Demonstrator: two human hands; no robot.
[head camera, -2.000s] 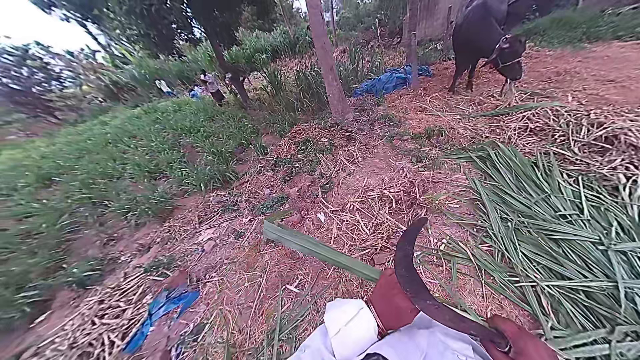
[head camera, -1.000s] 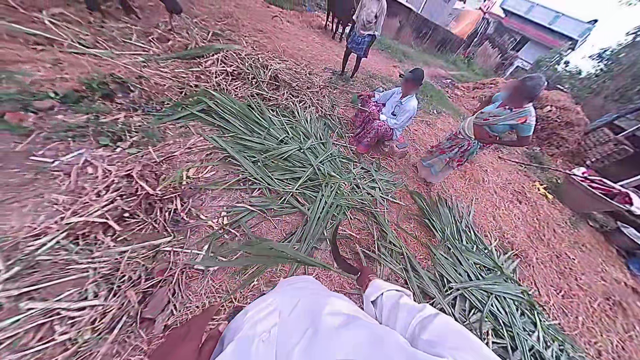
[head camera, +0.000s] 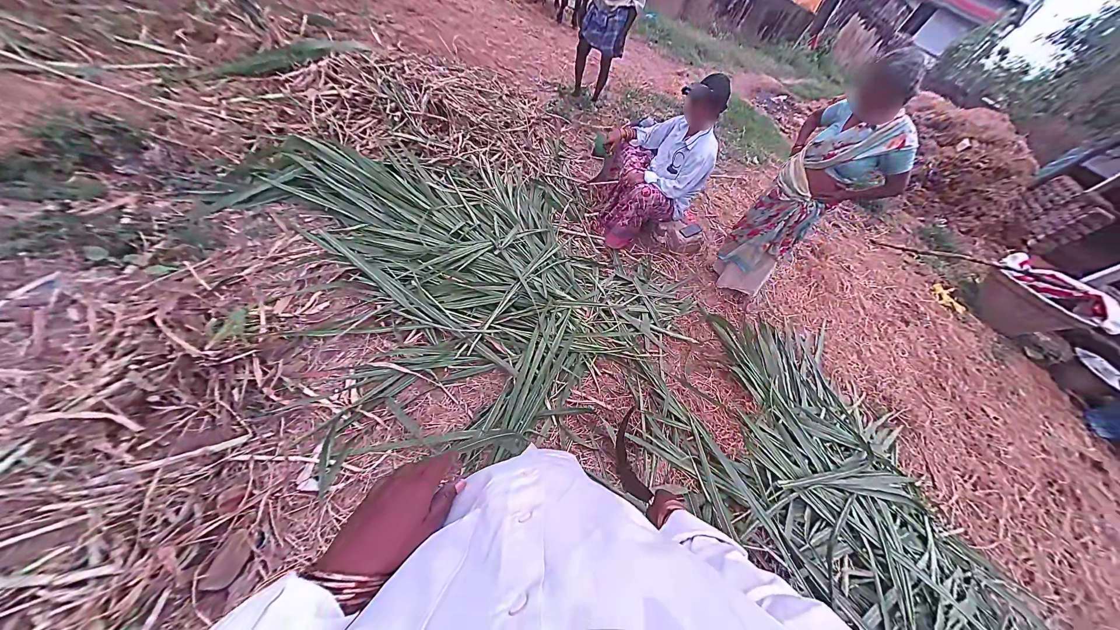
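Note:
My left hand (head camera: 394, 521), with bangles at the wrist, is against the left side of my white shirt; its fingertips are partly hidden and any grip is unclear. At the lower middle, my right hand (head camera: 665, 506) is closed on the handle of a sickle (head camera: 625, 455), whose dark curved blade points up and away. Long green leaf blades (head camera: 472, 254) lie in a wide heap ahead of both hands. Another pile of cut green leaves (head camera: 840, 490) stretches down to the right of the sickle.
Dry stalks (head camera: 149, 437) litter the ground at left. Beyond the leaves, a person in a cap (head camera: 674, 166) squats, another person (head camera: 849, 166) stands at right, and a third person (head camera: 604, 31) stands farther back. Basins (head camera: 1019, 302) are at the right edge.
The view has swung far to the right from the tree and buffalo. My left hand, earlier near the sickle by a long green leaf, is now at my shirt, apart from the sickle.

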